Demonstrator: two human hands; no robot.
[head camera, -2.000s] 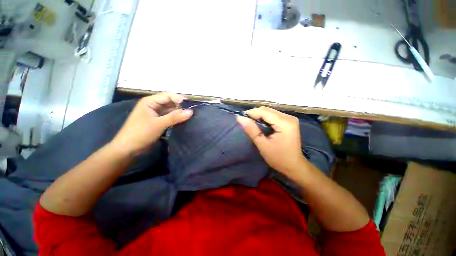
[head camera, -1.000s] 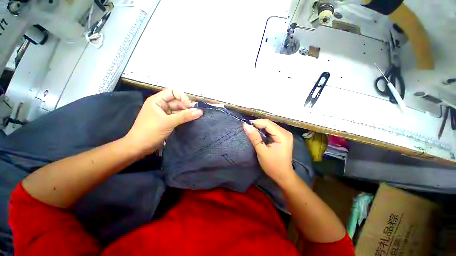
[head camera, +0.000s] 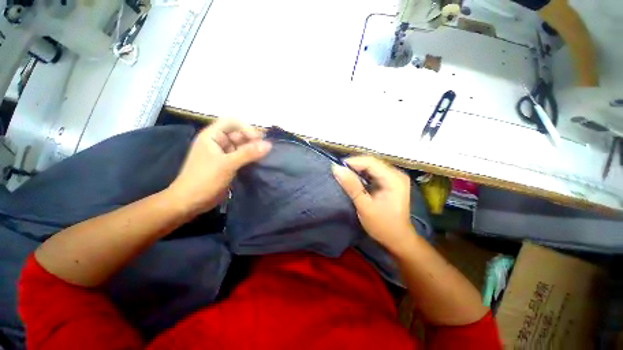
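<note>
Grey-blue unfinished trousers lie over the wearer's lap, with one part raised against the table's front edge. My left hand pinches the cloth near the upper left end of its top edge; the fingers are slightly blurred. My right hand grips the same edge further right, thumb on top. A narrow dark strip with a thin pale line runs along the edge between my hands. Whether anything else is inside my right hand is hidden.
The white sewing table lies ahead. On it are black thread snips, black-handled scissors with a white-handled pointed tool across them, and the sewing machine. Another machine stands left. A cardboard box is lower right.
The view has shifted, showing more of the machine than two seconds ago. The black object seen in my right hand at first no longer shows clearly. Both hands stay at the cloth edge.
</note>
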